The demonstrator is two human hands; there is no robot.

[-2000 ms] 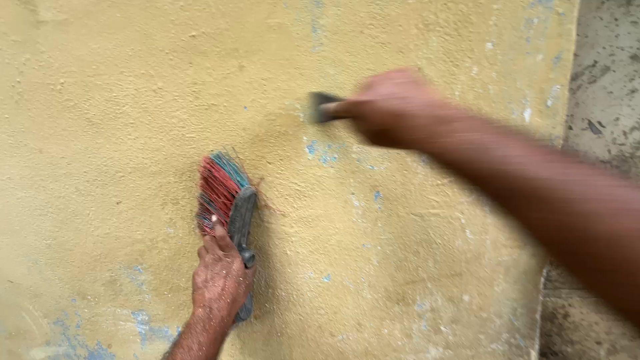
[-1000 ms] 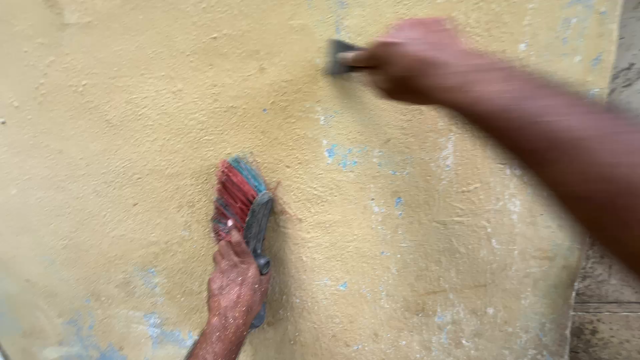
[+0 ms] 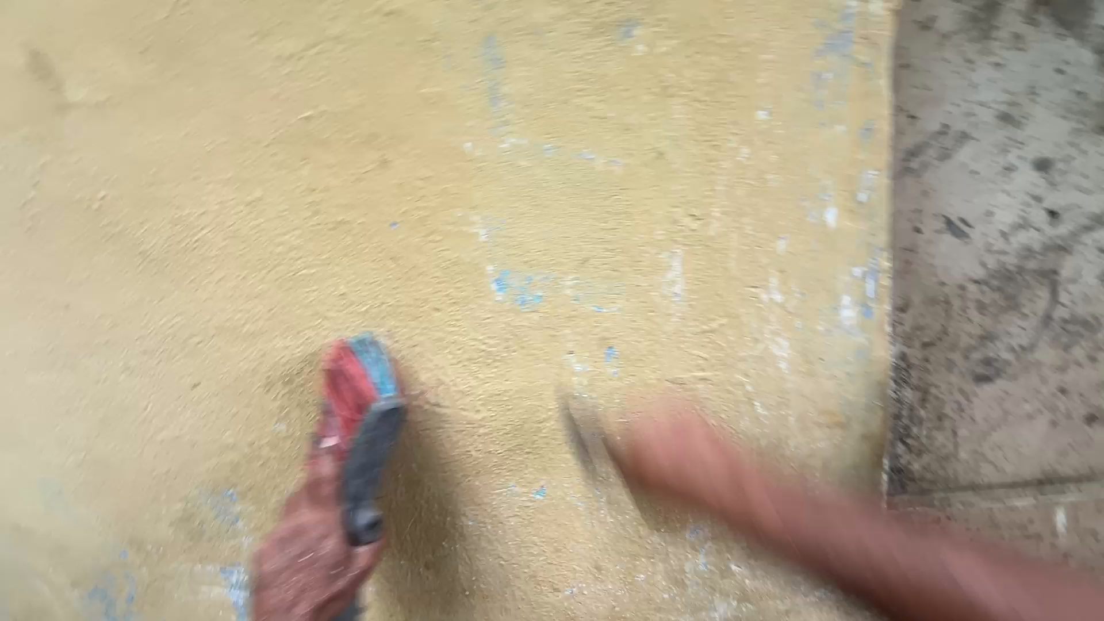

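My left hand (image 3: 315,552), speckled with pale dust, grips a hand brush (image 3: 366,431) with red and teal bristles and a dark grey plastic back. The bristle end points up, close to the yellow painted wall (image 3: 414,285). To the right, my right hand (image 3: 673,440) is blurred by motion and closed around a scraper (image 3: 585,435), whose dark flat blade lies against or very near the wall. The scraper's handle is hidden in the fist. Blue patches (image 3: 517,289) and white flecks show through the yellow paint above both hands.
The yellow surface ends at a vertical edge on the right. Beyond it lies a grey, dark-speckled stone or concrete surface (image 3: 992,233) with a horizontal joint low down. More blue patches (image 3: 233,586) mark the lower left of the wall.
My right hand and the scraper have moved down the wall, from above the blue patches to below them. The left hand still holds the brush. The view has shifted somewhat.
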